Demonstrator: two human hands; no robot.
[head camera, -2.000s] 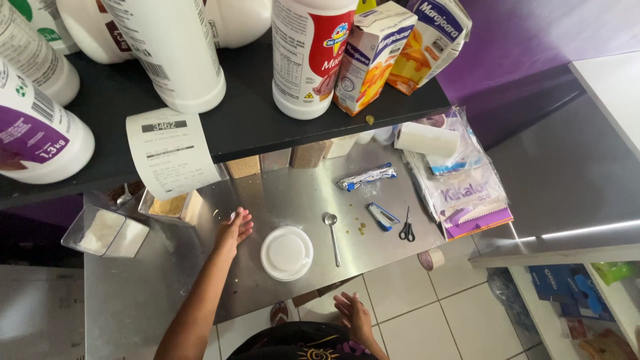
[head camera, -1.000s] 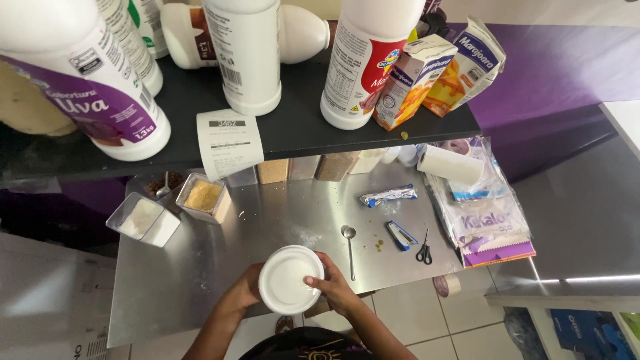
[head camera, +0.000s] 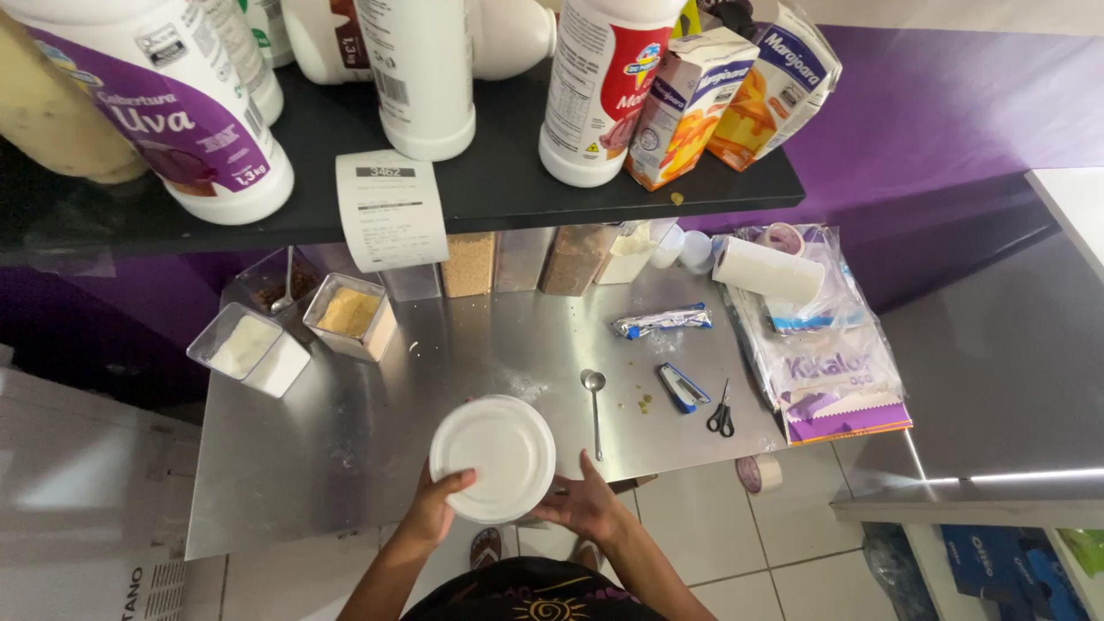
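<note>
A round white lidded container (head camera: 492, 457) is held above the front edge of the stainless steel table (head camera: 362, 448). My left hand (head camera: 435, 509) grips its left side, the thumb on top. My right hand (head camera: 582, 504) is at its lower right with spread fingers, the fingertips partly hidden at or under the rim; whether they bear it cannot be told. To the right lie a metal spoon (head camera: 595, 414), a blue and white stapler (head camera: 684, 387), black-handled scissors (head camera: 721, 414) and a foil packet with blue ends (head camera: 662, 320).
Open clear bins of white powder (head camera: 278, 366) and tan powder (head camera: 379, 332) stand at the left. A black shelf (head camera: 509, 194) with bottles and cartons (head camera: 690, 103) overhangs the back; a printed paper slip (head camera: 392, 211) hangs from it. Plastic bags (head camera: 828, 371) and a paper roll (head camera: 770, 269) lie right.
Two seconds ago the container sat on the table with both hands off it. One second ago both hands held it; now my right hand's fingers have spread at its side.
</note>
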